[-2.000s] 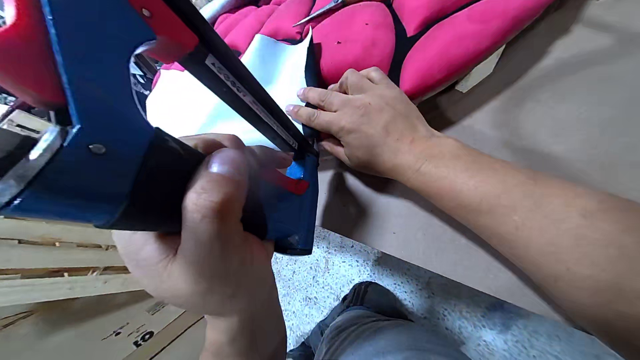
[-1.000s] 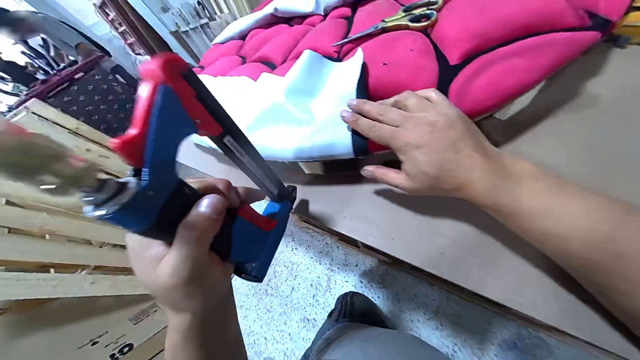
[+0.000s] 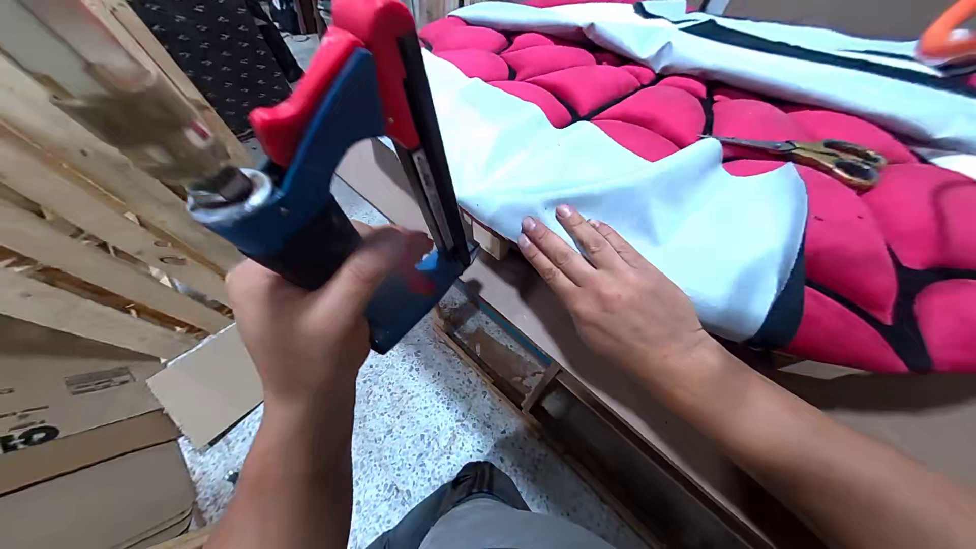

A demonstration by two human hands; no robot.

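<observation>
My left hand (image 3: 313, 305) is wrapped around the grip of a blue and red pneumatic staple gun (image 3: 328, 168), raised to the left of the work. A hose coupling at its rear end is blurred. My right hand (image 3: 610, 282) lies palm down, fingers spread, on white fabric (image 3: 656, 206) along the edge of a pink quilted foam piece (image 3: 846, 229). Nothing is gripped in that hand. The white fabric lies over the pink padding, with a dark strip at its right end. Gold-handled scissors (image 3: 831, 156) rest on the pink padding beyond my right hand.
Wooden slats (image 3: 91, 221) stand at the left, with cardboard boxes (image 3: 84, 396) below them. The worktable (image 3: 686, 435) has a framed opening beneath its edge, above a speckled floor (image 3: 412, 435). An orange object (image 3: 945, 34) shows at the top right.
The staple gun was down at the fabric's edge two seconds ago and has come away from it. My right hand has moved along the white fabric, away from its dark end. The view has shifted.
</observation>
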